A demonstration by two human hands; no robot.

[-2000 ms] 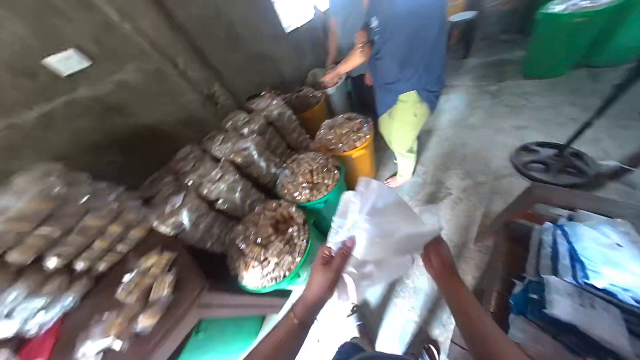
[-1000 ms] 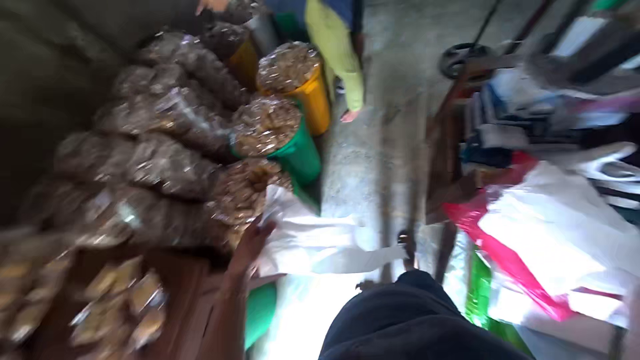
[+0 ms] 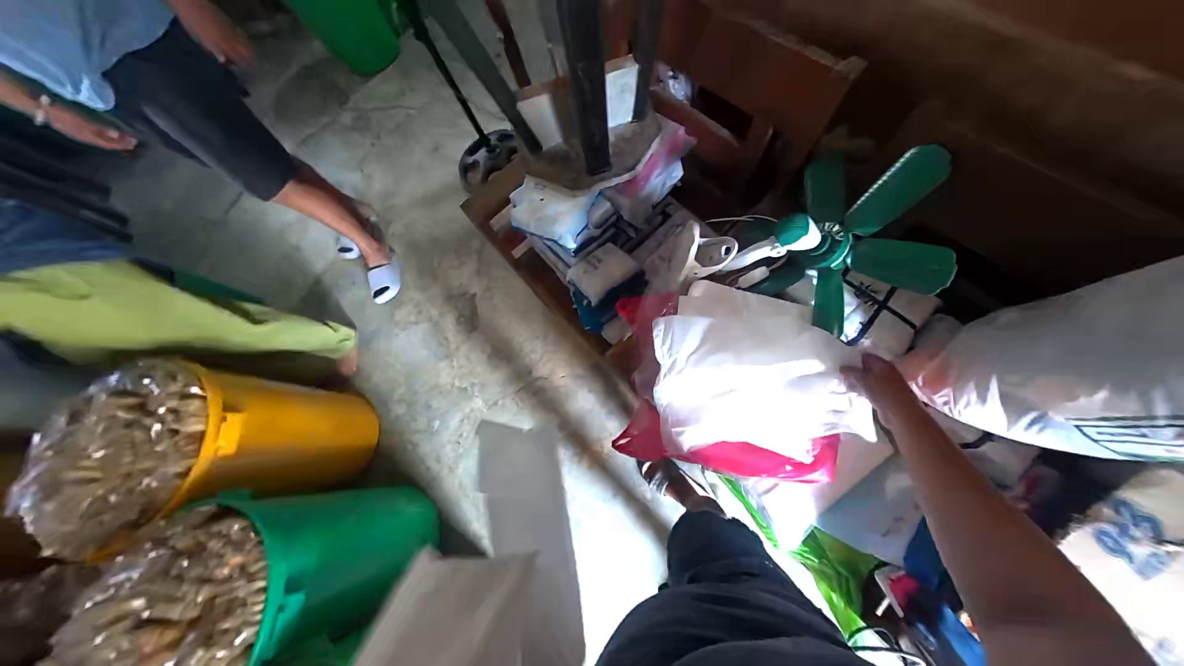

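My right hand (image 3: 879, 384) reaches in from the lower right, its fingers at the right edge of a stack of white plastic bags (image 3: 754, 370). It seems to pinch that edge. The stack lies over a pink-red plastic bag (image 3: 768, 460). My left hand is outside the view. A blurred whitish sheet or bag (image 3: 527, 536) hangs at the bottom middle, and what holds it is hidden. Beyond the white stack is a green-bladed fan (image 3: 832, 245).
A yellow bucket (image 3: 305, 439) and a green bucket (image 3: 361, 555), filled with bagged brownish pieces, stand at lower left. Two people (image 3: 213, 111) stand at upper left. A wooden table (image 3: 546, 291) bears folded packs; a large white sack (image 3: 1091, 361) lies right.
The view has swung right, towards the table with the white bags. My right hand is now at the white stack. My left hand, seen earlier holding a white bag, is out of view.
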